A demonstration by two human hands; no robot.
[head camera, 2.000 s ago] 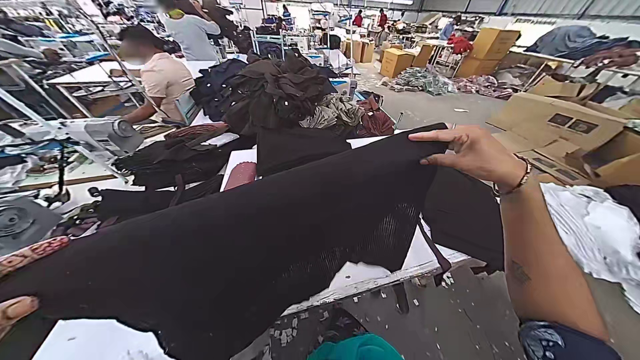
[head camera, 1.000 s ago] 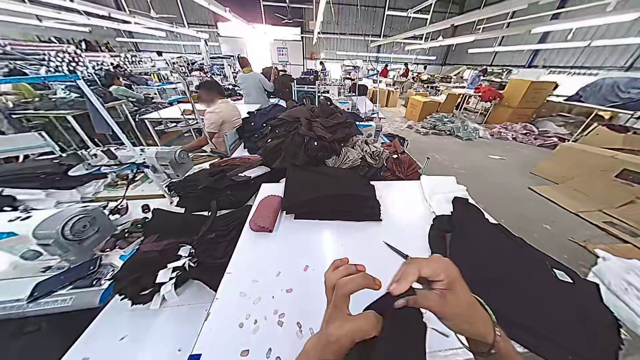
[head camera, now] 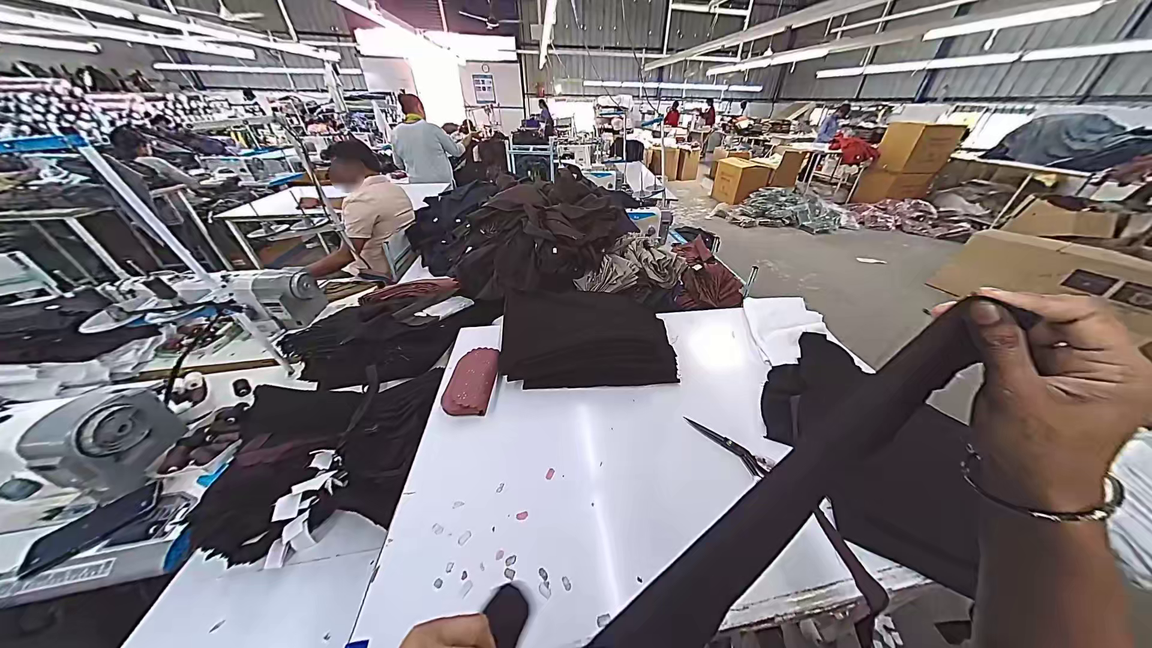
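Note:
A long strip of black fabric (head camera: 792, 486) stretches across the near right of the white table (head camera: 576, 450). My right hand (head camera: 1044, 378), wearing a bracelet, pinches its upper end. Only the fingers of my left hand (head camera: 450, 632) show at the bottom edge, around a small dark end of cloth (head camera: 507, 612); most of that hand is out of view. Scissors (head camera: 729, 443) lie on the table beside the strip. Behind stand a folded stack of black fabric (head camera: 589, 342) and a folded dark pink cloth (head camera: 471, 382). More black cloth (head camera: 909, 495) lies beneath my right forearm.
Sewing machines (head camera: 99, 441) stand at the left, with dark garments (head camera: 315, 450) beside them. A large heap of dark garments (head camera: 540, 229) rises behind the table. A seated person (head camera: 373, 216) works beyond it. Cardboard boxes (head camera: 1053, 279) are at the right; small scraps dot the tabletop.
My hands, close together over dark cloth one second ago, are now far apart, the right one raised at the right with the strip. The wide black panel held two seconds ago is no longer spread between them.

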